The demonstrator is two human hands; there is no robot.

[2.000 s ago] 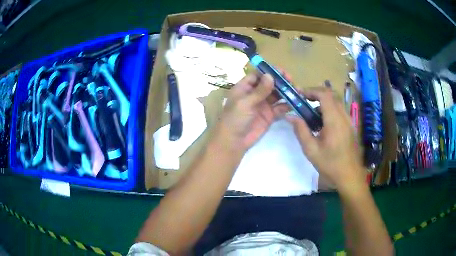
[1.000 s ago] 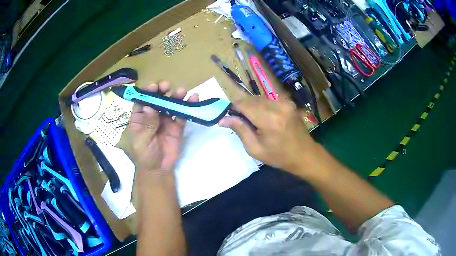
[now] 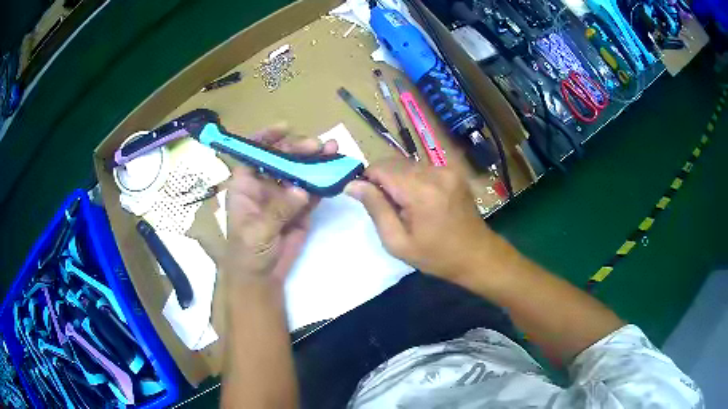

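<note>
A light-blue and black pen (image 3: 279, 162) is held over the cardboard tray, its light-blue side up. Its narrow dark end points to the upper left and its wide end to the right. My left hand (image 3: 275, 204) holds it from below around the middle, fingers behind it. My right hand (image 3: 415, 204) pinches at the wide end; what its fingertips touch there is partly hidden. A white paper sheet (image 3: 343, 256) lies under the hands. A purple-black housing (image 3: 160, 136) lies at the tray's upper left, its end beside or behind the pen's narrow end.
The tray (image 3: 128, 248) also holds a curved black piece (image 3: 166, 265), white ring (image 3: 142, 169), tiny metallic parts (image 3: 275, 72), tweezers (image 3: 371, 121), pink knife (image 3: 421, 128) and blue tool (image 3: 427, 68). A blue bin (image 3: 120, 279) stands left; red-handled scissors (image 3: 584, 96) lie outside, upper right.
The view has swung and moved since the oldest frame. The pen was turned from its display side to its light-blue side. In the last second, my left hand shifted right along it.
</note>
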